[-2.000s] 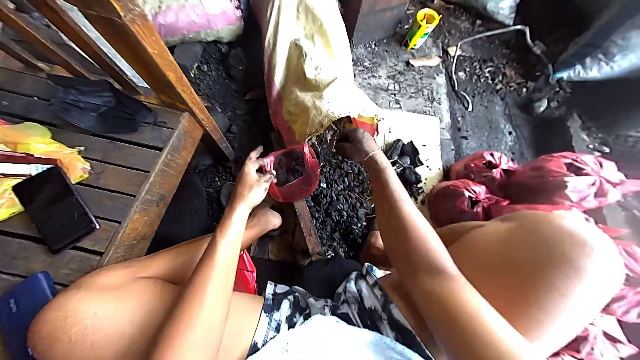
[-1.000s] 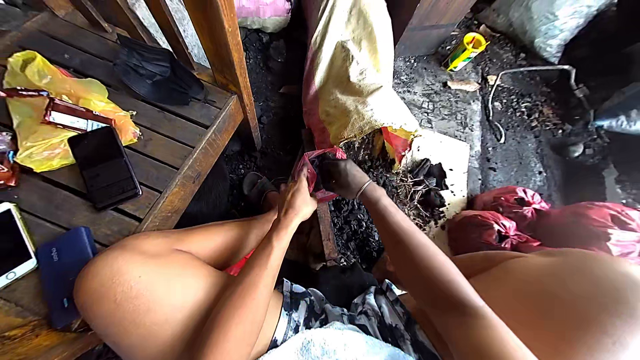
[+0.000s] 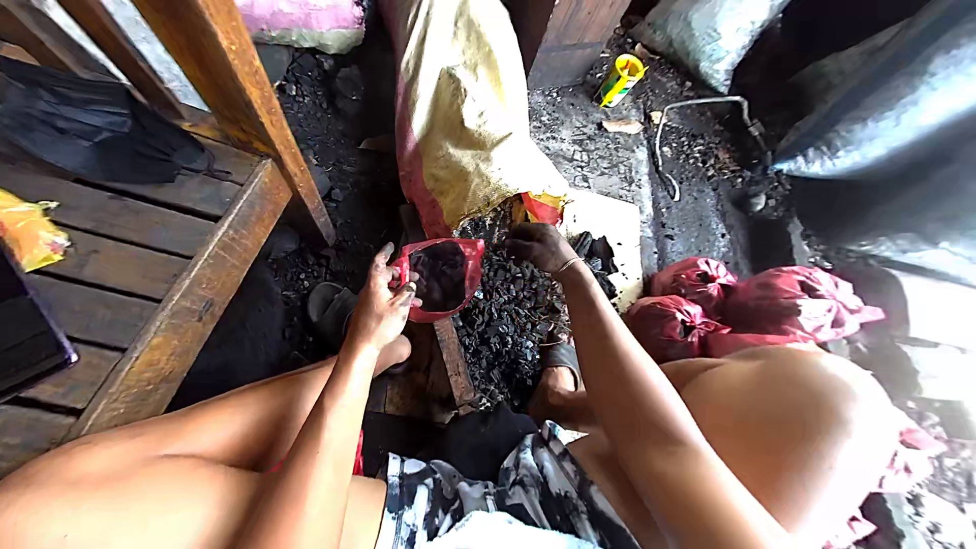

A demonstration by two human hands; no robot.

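My left hand (image 3: 387,299) grips the left rim of a red plastic bag (image 3: 479,268), whose mouth faces up with dark charcoal inside. To its right, my right hand (image 3: 540,247) is above the charcoal pile (image 3: 507,328), its blackened fingers bent downward by the mouth of a large woven sack (image 3: 476,114). Whether those fingers hold a piece cannot be made out. Charcoal lies at the sack's mouth and on a pale board (image 3: 621,221). Several filled, tied red bags (image 3: 793,301) sit beside my right knee.
A wooden bench (image 3: 183,297) at left bears a black cloth item (image 3: 91,126), a yellow plastic bag (image 3: 27,232) and a dark phone (image 3: 27,328). A yellow container (image 3: 621,80), a bent metal rod (image 3: 701,101) and large filled sacks (image 3: 862,99) are at upper right.
My right hand was inside the red bag's mouth one second ago; now it is away to the right, over the charcoal. The bag's mouth is wider now. The view has shifted.
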